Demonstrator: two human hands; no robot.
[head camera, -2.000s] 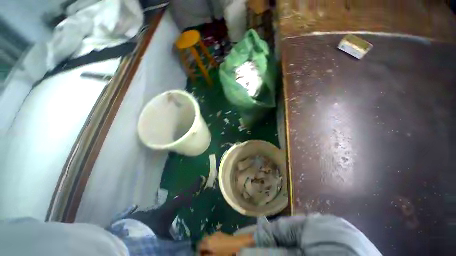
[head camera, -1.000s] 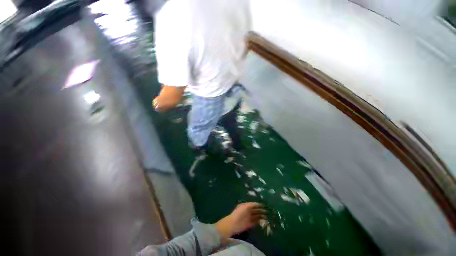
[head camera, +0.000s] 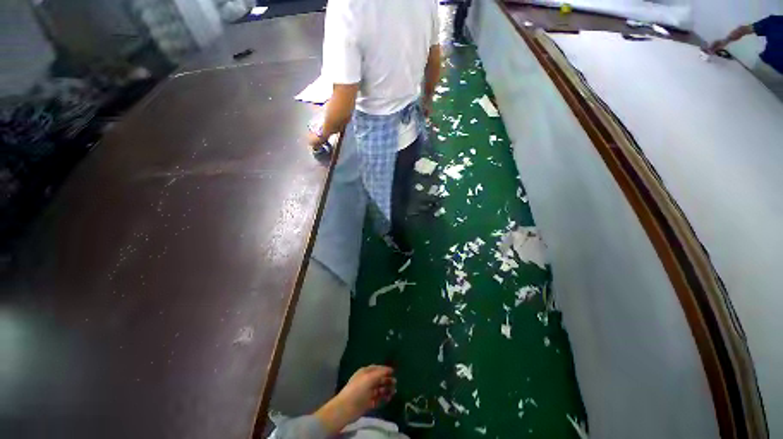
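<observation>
My left hand (head camera: 373, 387) is at the bottom centre, over the green floor, just right of the table edge. It looks empty, with fingers loosely curled and slightly apart. My right hand is out of the picture. The brown tabletop (head camera: 197, 223) lies to the left. A dark object (head camera: 244, 54) lies at its far end, too small to name.
A person (head camera: 382, 77) stands ahead in the aisle, one hand near a small dark thing at the table edge. White paper (head camera: 316, 90) lies beside them. Scraps litter the green floor (head camera: 429, 326). At right, white sheet (head camera: 678, 129) covers another table; another person's arm reaches over it.
The view has turned away from the bins and green sack and now looks down the aisle. The person ahead now stands farther off, at the table. My left hand stays low and empty.
</observation>
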